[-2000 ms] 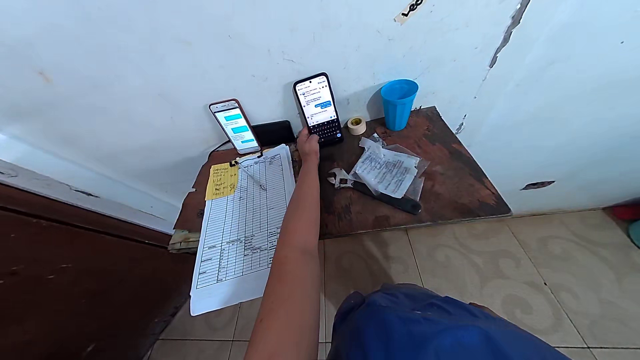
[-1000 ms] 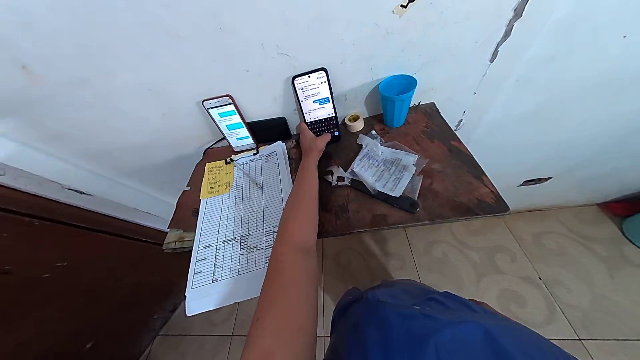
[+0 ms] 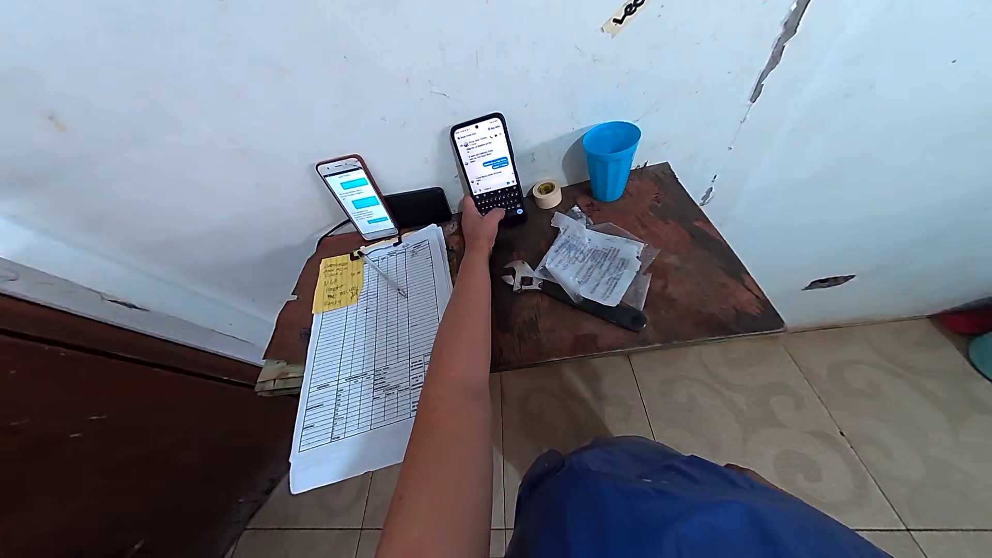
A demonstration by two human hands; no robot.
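Note:
My left hand (image 3: 482, 225) is at the lower left corner of a black smartphone (image 3: 490, 167), one digit along its edge and another over the lit keyboard. The phone stands tilted against the wall, showing a chat. My right hand is not in view. Left of my hand, a second phone (image 3: 358, 197) with a lit screen leans above a clipboard with printed table sheets (image 3: 364, 364), a yellow sticky note (image 3: 338, 284) and a pen (image 3: 383, 273). To the right are a tape roll (image 3: 547, 194), an adjustable wrench (image 3: 593, 307) and a plastic bag with paper (image 3: 595, 262) partly over it.
A blue plastic cup (image 3: 611, 160) stands near the wall on the worn wooden tabletop (image 3: 697, 271). A black object (image 3: 418, 206) lies behind the second phone. Blue cloth (image 3: 666, 504) fills the lower right above floor tiles, and a dark brown panel (image 3: 116, 449) is at left.
My left hand has shifted slightly at the phone's lower edge, and one digit now reaches over the keyboard. The other things on the tabletop have not plainly moved.

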